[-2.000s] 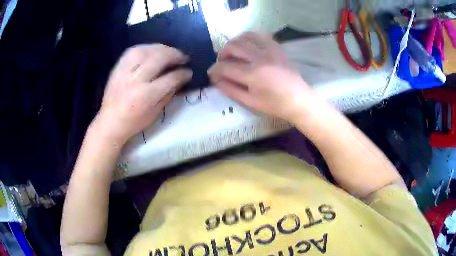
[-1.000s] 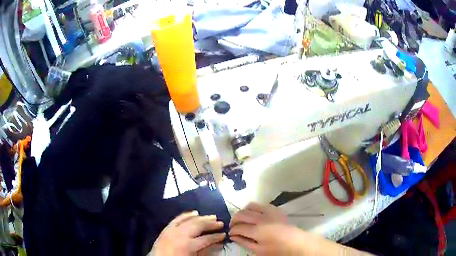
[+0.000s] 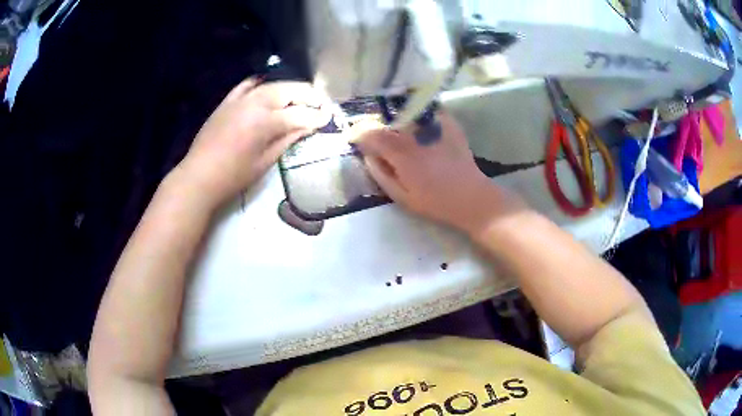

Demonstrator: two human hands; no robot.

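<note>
The white sewing machine head (image 3: 382, 49) is at the top middle, blurred. Both hands are at its left end, near the presser foot. My left hand (image 3: 264, 122) has its fingertips at the left of the needle area, beside black fabric (image 3: 146, 106) that covers the left of the table. My right hand (image 3: 419, 162) has its thumb and fingers bent close to the needle from the right. What the fingertips hold is too small and blurred to tell. The pale needle plate and bed (image 3: 329, 179) shows bare below the fingers.
Scissors with red and yellow handles (image 3: 579, 166) lie right of my right hand. A blue holder (image 3: 655, 191) with pink items (image 3: 691, 142) and a clear tube is at the right edge, with a white cord (image 3: 639, 175) hanging there. The white tabletop (image 3: 342, 276) has a measuring strip along its front.
The black piece that was under both hands no longer shows on the bed, which is now uncovered. The hands have moved up to the needle area. The view has tilted down from the machine head.
</note>
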